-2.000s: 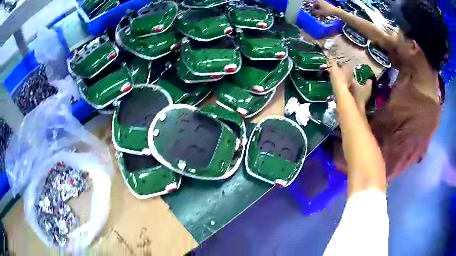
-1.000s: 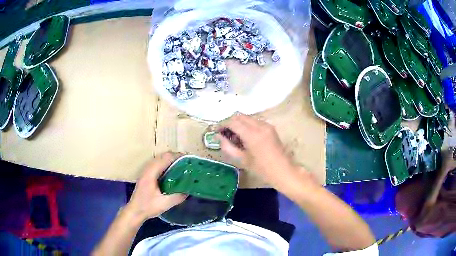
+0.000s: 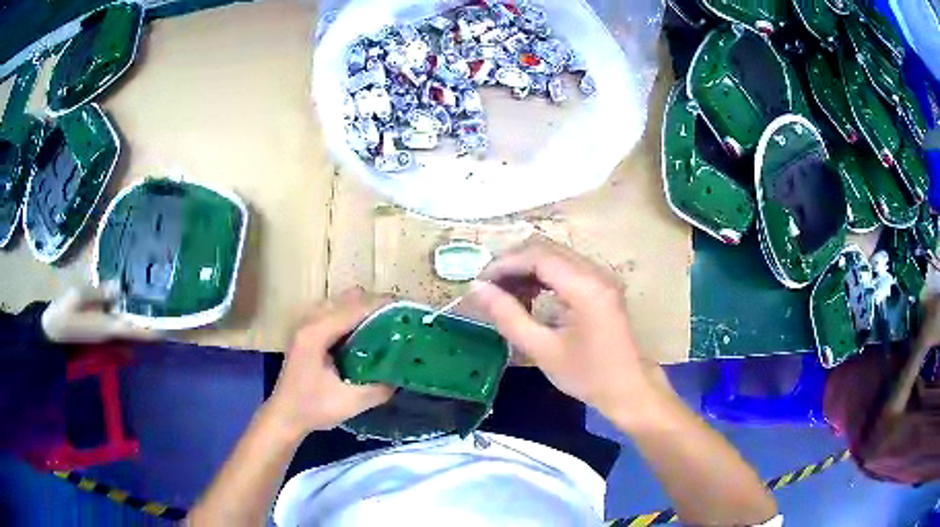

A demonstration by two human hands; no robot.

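My left hand (image 3: 328, 362) grips a glossy green housing (image 3: 438, 355) by its left side, at the bench's front edge. The housing's dark section faces my body. My right hand (image 3: 572, 319) holds a thin pale stick (image 3: 450, 306) in its fingertips. The stick's tip is at the green surface near the housing's far rim, by a small hole; a white spot shows there. A small pale green-white dish (image 3: 462, 260) stands on the cardboard just beyond. Silver fittings (image 3: 421, 126), some with red spots, lie heaped in the open plastic bag (image 3: 546, 170) further back.
At left, a person's hand (image 3: 88, 315) is at another green housing (image 3: 173, 252); more housings (image 3: 72, 180) lie beyond. A large pile of housings (image 3: 799, 201) is at right. Red (image 3: 103, 412) and blue (image 3: 768, 391) stools stand below the bench. Another person's arm shows at far right.
My right hand has moved from the dish to the held housing, with the stick tip now on it. A housing and another person's hand have appeared at left. The view has shifted slightly.
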